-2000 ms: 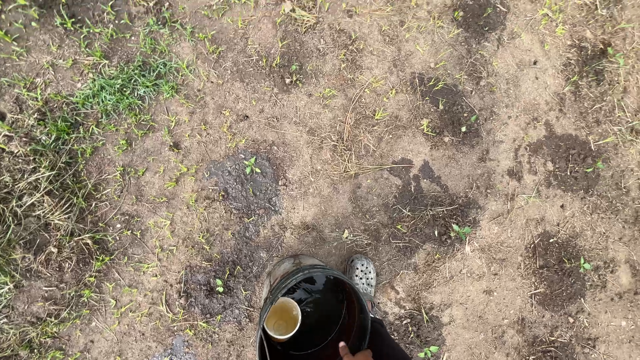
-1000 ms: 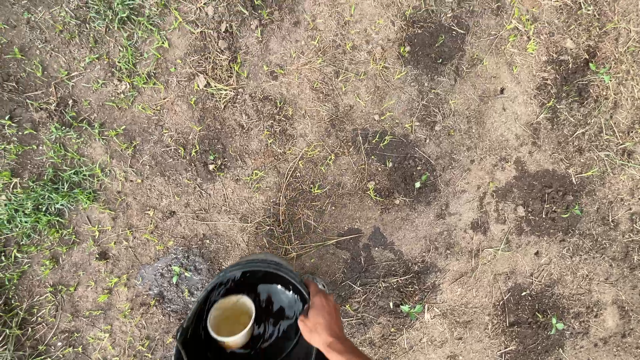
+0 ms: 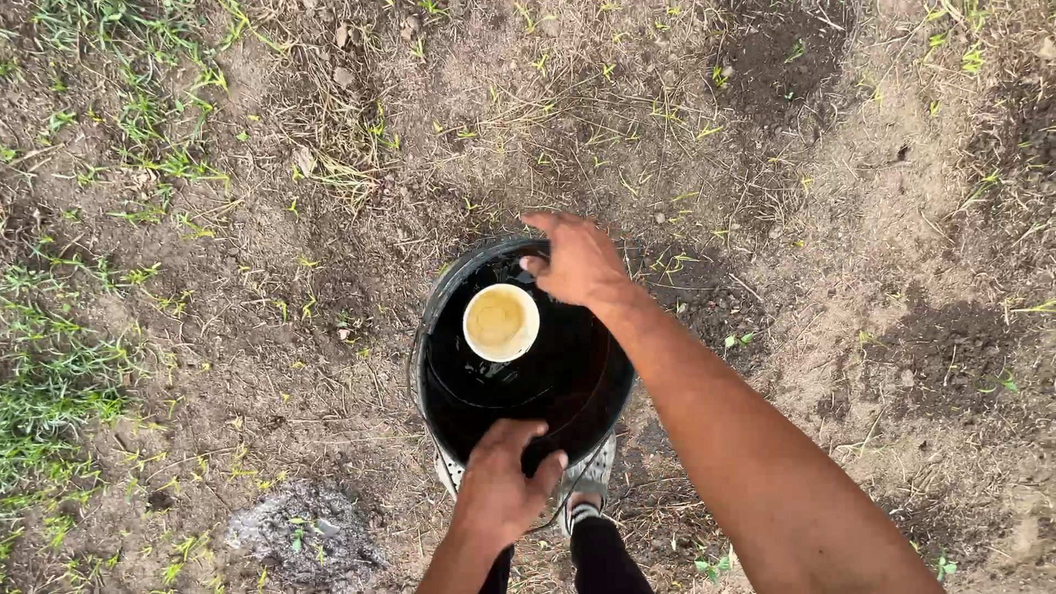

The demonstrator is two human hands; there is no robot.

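Observation:
A black bucket (image 3: 569, 388) of dark liquid is at the middle, above the person's feet. In it, a pale round cup (image 3: 502, 322) with yellowish-brown liquid floats or rests left of centre. My right hand (image 3: 573, 256) is at the bucket's far rim, fingers apart and over the edge; whether it grips the rim cannot be told. My left hand (image 3: 507, 474) lies over the near rim, fingertips inside the bucket and thumb apart from the fingers. Its hold on the rim is partly hidden. A thin wire handle (image 3: 412, 371) hangs down along the bucket's left side.
Perforated light clogs (image 3: 605, 466) show below the bucket. Small seedlings grow in dark damp patches of soil, one in a wet grey patch (image 3: 309, 532) at lower left, others at right (image 3: 738, 339). Grass (image 3: 58, 379) stands along the left, with dry straw scattered about.
One second ago one hand showed at the bucket's right side. Now my right hand is at the far rim and my left hand has come into view at the near rim. The view has shifted.

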